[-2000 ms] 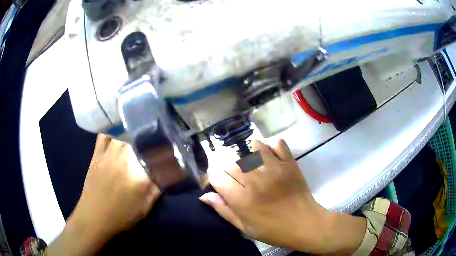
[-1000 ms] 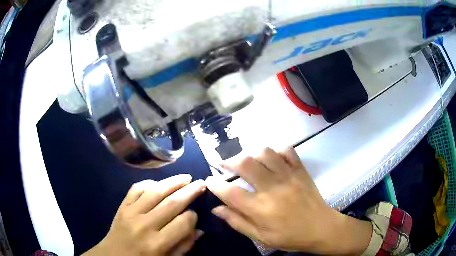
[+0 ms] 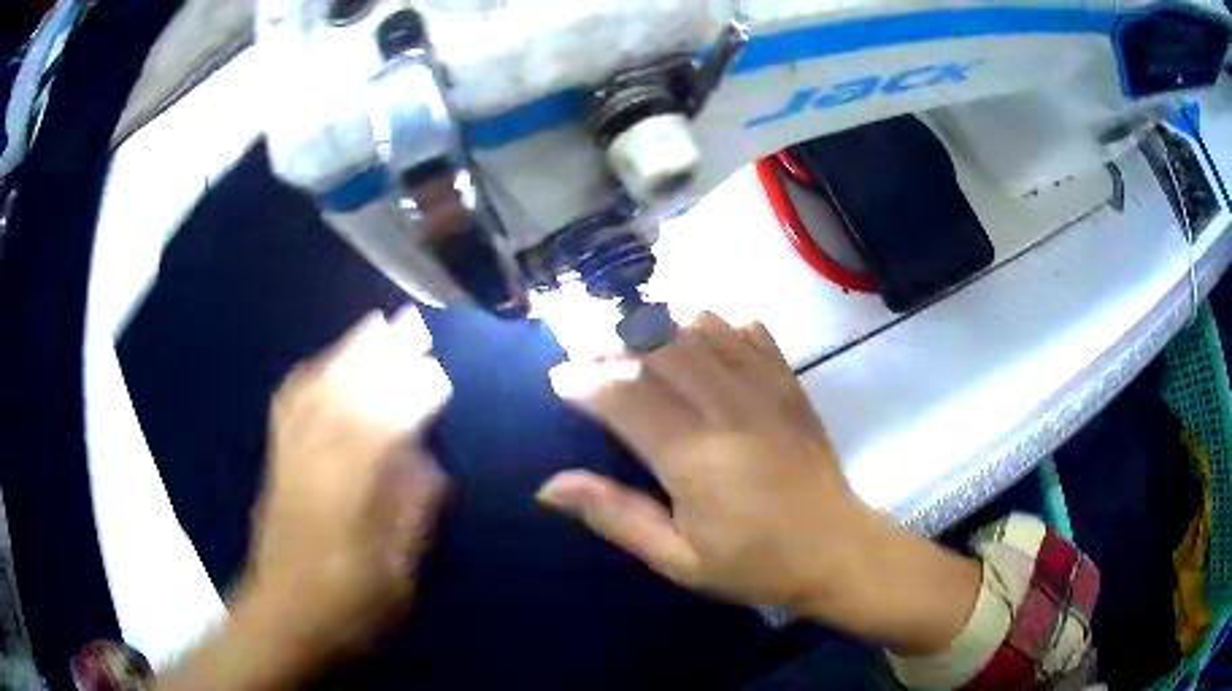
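Note:
A dark fabric panel (image 3: 520, 446) lies on the white table, left of and in front of the needle area, with a bright lamp spot on it. My left hand (image 3: 354, 459) is blurred and rests on the panel at the left, below the machine's front end. My right hand (image 3: 709, 466) lies at the panel's right edge, fingertips near the small dark edge guide (image 3: 645, 325), thumb apart from the fingers. The sewing machine head (image 3: 541, 68) stands over the panel. Its shiny take-up lever guard (image 3: 439, 189) shows between my hands. The needle and presser foot cannot be made out.
A black flat object (image 3: 899, 209) lies on a red loop handle (image 3: 811, 243) under the machine arm. A green basket (image 3: 1196, 371) with dark pieces and a yellow strip (image 3: 1192, 567) is at the right, past the table's ruler edge (image 3: 1067, 425).
From one second ago, my left hand has moved up and left over the panel. My right hand has moved slightly up. The machine head shows higher, and the panel extends further under it.

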